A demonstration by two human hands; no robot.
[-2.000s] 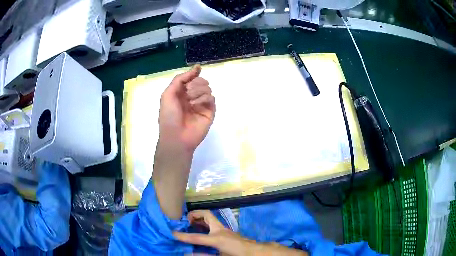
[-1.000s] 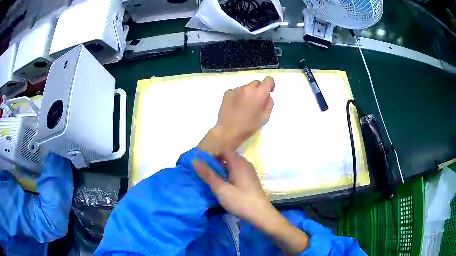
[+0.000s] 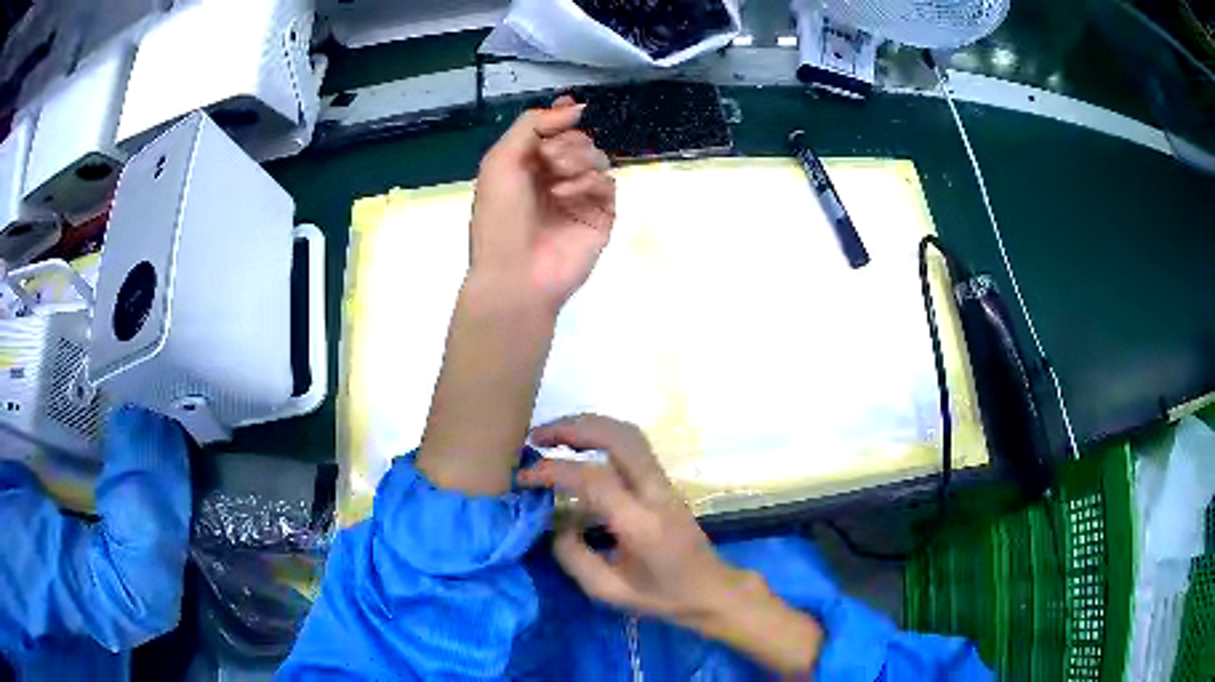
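My left hand (image 3: 544, 207) is raised over the left part of the white, yellow-edged mat (image 3: 746, 346), palm towards me, fingers loosely curled; nothing shows in it. My right hand (image 3: 633, 526) is at the blue cuff (image 3: 460, 513) of my left sleeve, at the mat's near edge. Its thumb and fingers are bent around the cuff's edge, slightly blurred. The black marker pen (image 3: 829, 200) lies on the mat's far right. The electric screwdriver (image 3: 1002, 380) lies along the mat's right edge with its black cord.
A white projector (image 3: 200, 280) stands left of the mat, with more stacked projectors (image 3: 213, 80) behind. The screw tray (image 3: 666, 123), bag of rings (image 3: 533, 29) and desk fan (image 3: 933, 16) are beyond the mat. A green crate (image 3: 986, 600) is at right. A person's blue sleeve (image 3: 140, 533) shows at left.
My left hand swung right over the mat, then back left, turned palm towards me. The sleeve cuff now sits around the forearm, and my right hand is at its edge.
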